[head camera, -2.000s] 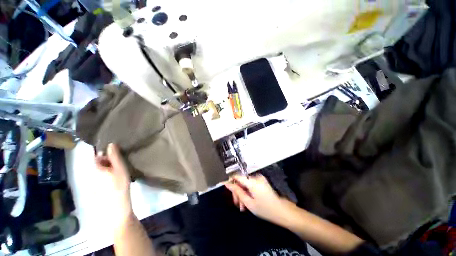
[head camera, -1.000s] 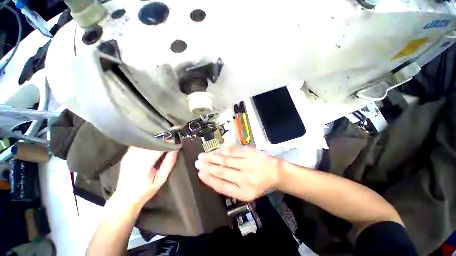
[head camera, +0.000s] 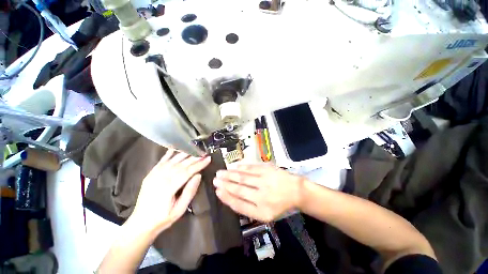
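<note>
A brown-grey garment (head camera: 115, 160) lies bunched left of the needle. Its smooth folded band (head camera: 218, 214) runs from the presser foot area (head camera: 222, 140) down towards the table's front edge. My left hand (head camera: 174, 187) lies flat on the garment, its fingertips close to the foot at the band's left side. My right hand (head camera: 259, 191) lies with fingers extended and together on the band's right edge, just below the brass-coloured guide (head camera: 234, 155). Neither hand visibly pinches the fabric. The underside of the band is hidden.
The white sewing machine (head camera: 299, 59) spans the top. Snips (head camera: 263, 143) and a smartphone (head camera: 300, 131) lie right of the needle. A silver roller guide (head camera: 262, 241) is below my right hand. A garment pile (head camera: 428, 198) is at right. A brown spool (head camera: 40, 160) stands at left.
Two seconds ago my hands were apart, the right at the roller guide; both came to the band near the foot. Since one second ago, the left fingers have flattened and the view has shifted slightly.
</note>
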